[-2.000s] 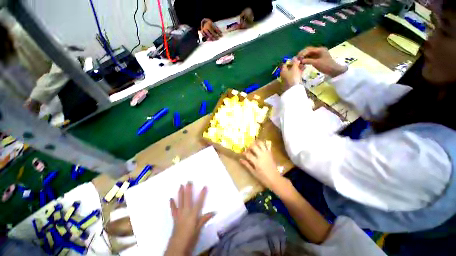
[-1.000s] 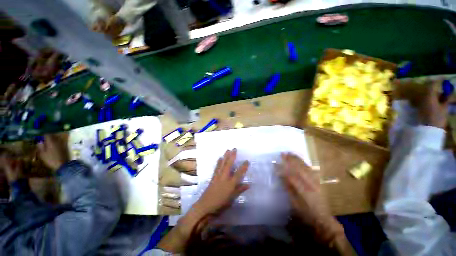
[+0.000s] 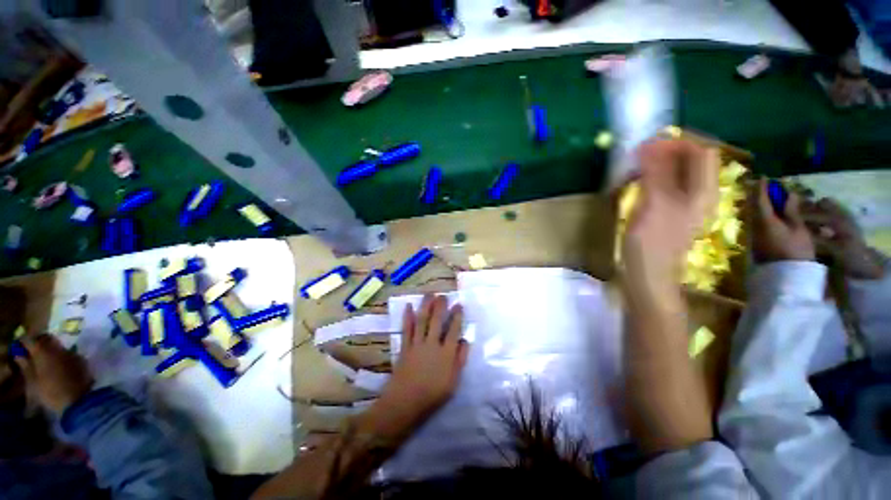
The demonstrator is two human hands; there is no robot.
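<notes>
My left hand (image 3: 428, 347) lies flat, palm down, on the left part of a shiny white plastic sheet (image 3: 537, 342) on the bench, and holds nothing. My right hand (image 3: 674, 195) is raised over the left side of the scrap box (image 3: 721, 220), which is full of yellow release paper. It is blurred and grips a whitish, translucent piece (image 3: 640, 98) that sticks up over the green belt; its exact shape cannot be told. White strips with dark lead wires (image 3: 357, 332) lie just left of my left hand.
Blue battery cells with pale yellow pads (image 3: 186, 312) are piled on a white work sheet at left; a few lie above my left hand. The green belt (image 3: 469, 117) carries cells and pink parts. A grey metal upright (image 3: 244, 137) crosses at left. Neighbours' hands (image 3: 54, 371) work on both sides.
My right hand has lifted off the sheet and moved up and right to the box, with a whitish piece in it. My left hand has shifted slightly left on the sheet.
</notes>
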